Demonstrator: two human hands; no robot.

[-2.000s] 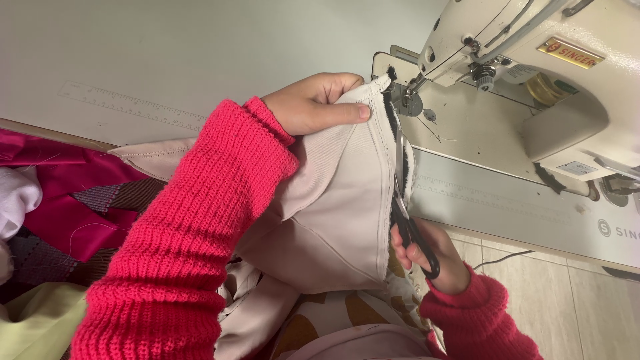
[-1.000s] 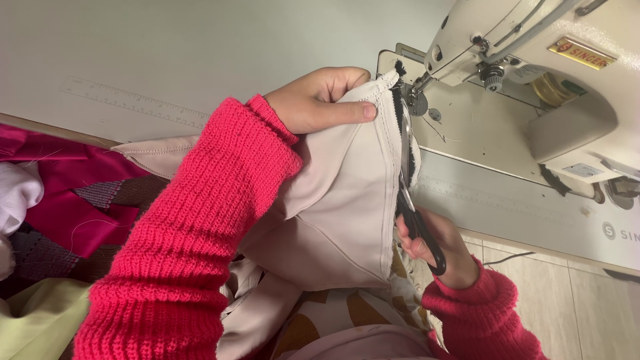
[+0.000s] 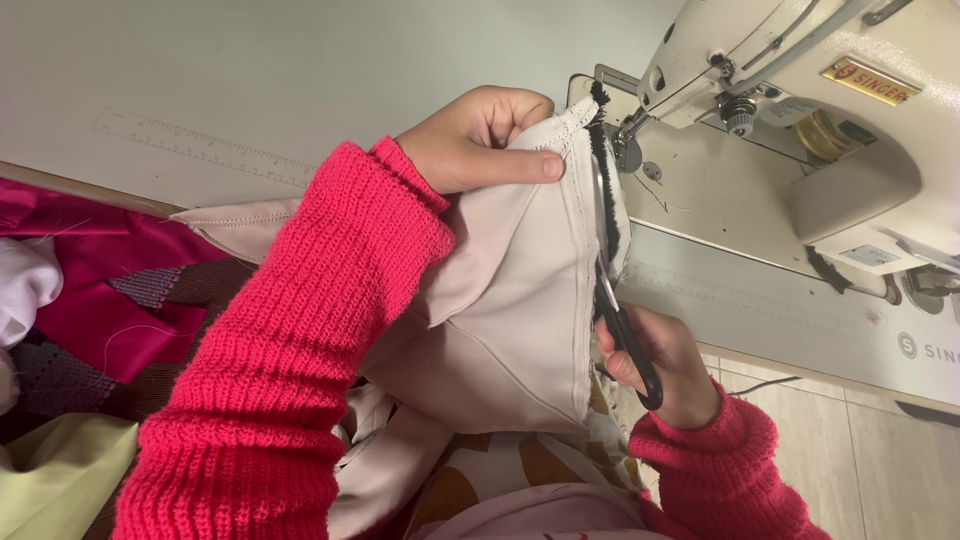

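Note:
Pale beige stitched fabric (image 3: 517, 300) hangs from my left hand (image 3: 487, 142), which pinches its upper edge between thumb and curled fingers. My right hand (image 3: 660, 360) holds black-handled scissors (image 3: 630, 345) at the fabric's right edge. The blades point up along the seam, beside a frayed black and white strip (image 3: 611, 195). The strip's dark top end lies just past my left thumb, near the presser foot of the Singer sewing machine (image 3: 810, 97). Part of the blades is hidden by the cloth edge.
The machine stands on a pale table (image 3: 337, 67) marked with a printed ruler. Thread bits and a dark scrap (image 3: 827, 270) lie around its bed. At the left are magenta satin fabric (image 3: 112, 315), white cloth (image 3: 26, 285) and yellow-green cloth (image 3: 67, 472). Patterned fabric (image 3: 547, 457) lies below my hands.
The scissors' handles have come closer together and the blades lie more nearly closed along the fabric edge than two seconds ago. My left hand keeps its grip on the fabric.

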